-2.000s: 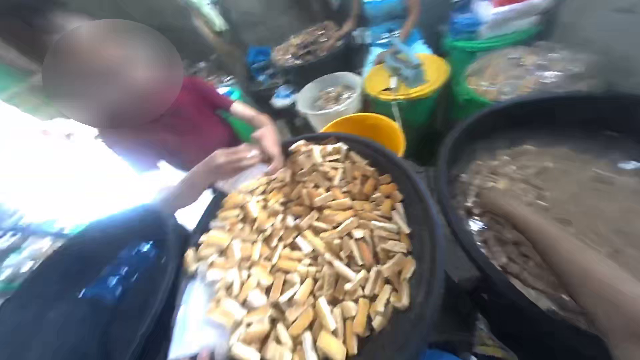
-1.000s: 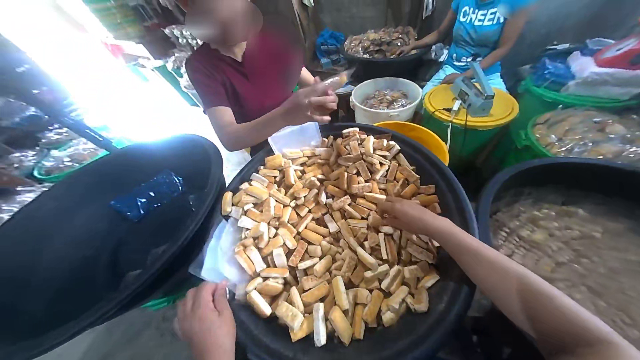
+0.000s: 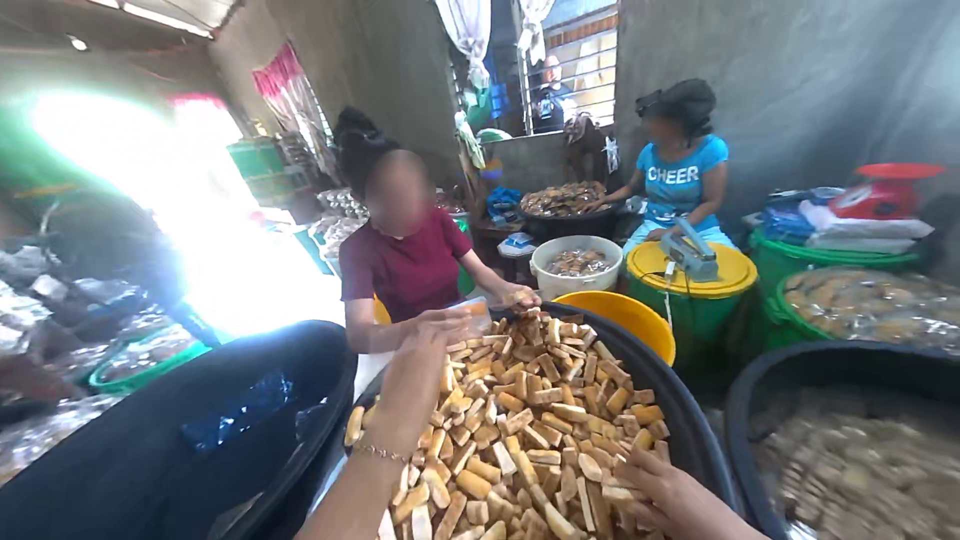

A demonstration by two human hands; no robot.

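Toasted bread pieces (image 3: 517, 420) are heaped in a large black tub (image 3: 694, 420) in front of me. My left hand (image 3: 426, 349), with a chain bracelet at the wrist, reaches over the left side of the heap. It overlaps a co-worker's hand beside a clear plastic bag (image 3: 474, 315) with bread inside; whether my fingers hold anything is hidden. My right hand (image 3: 660, 487) rests low on the heap's right side, fingers bent over a few pieces; a firm grip cannot be made out. The co-worker's other hand is at the tub's far rim.
A dark, empty-looking basin (image 3: 300, 352) with blue plastic stands left. Another black tub (image 3: 750, 390) of food pieces is right. Behind are a yellow bucket (image 3: 622, 311), a white pail (image 3: 574, 281) and a yellow-lidded drum (image 3: 720, 262) bearing a bag sealer. Another co-worker sits behind.
My left hand has moved from the tub's near left rim to its far left side. My right hand is now nearer the right rim. The view has tilted up.
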